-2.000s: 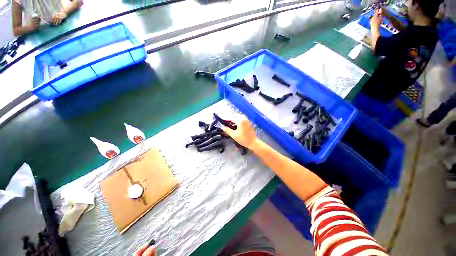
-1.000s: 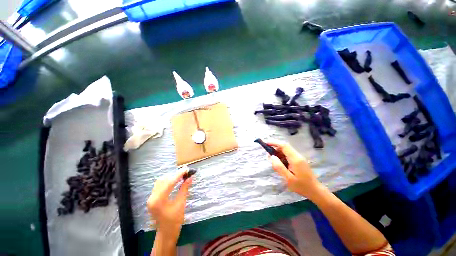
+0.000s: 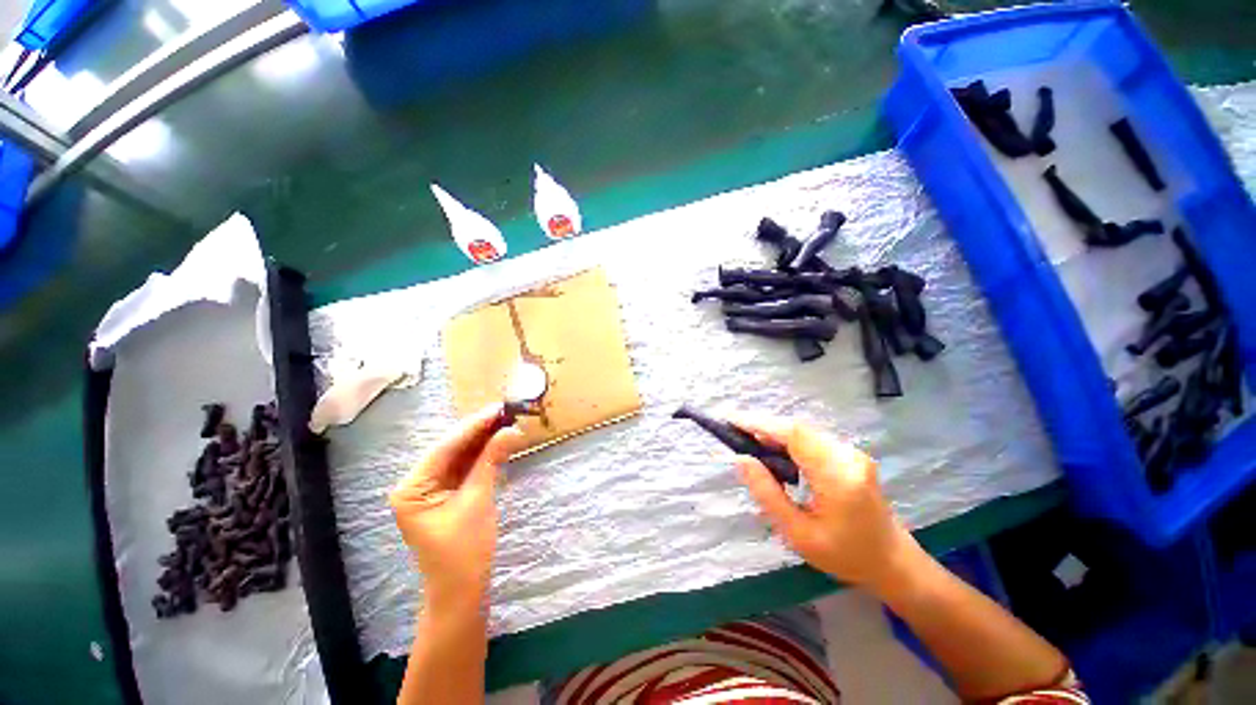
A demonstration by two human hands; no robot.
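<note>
My left hand (image 3: 455,503) holds a small dark part (image 3: 519,409) between thumb and fingertips, at the lower edge of the white glue dish (image 3: 528,382); whether they touch I cannot tell. The dish sits on the tan cardboard pad (image 3: 592,344), which has a dark streak. My right hand (image 3: 833,503) holds a long black part (image 3: 730,438) over the white sheet, its narrow end pointing up and left. A pile of long black parts (image 3: 792,306) lies on the sheet beyond my right hand.
Black-rimmed tray (image 3: 306,482) at left holds heaped small dark parts (image 3: 227,517). A crumpled cloth (image 3: 365,390) lies beside it. Two white glue bottles (image 3: 475,232) stand behind the cardboard. A blue bin (image 3: 985,282) at right holds long black parts. Another blue bin's edge shows at the top.
My right hand has brought a long black part from the pile to the front of the sheet. My left hand has moved its small part up to the dish. The view has turned left.
</note>
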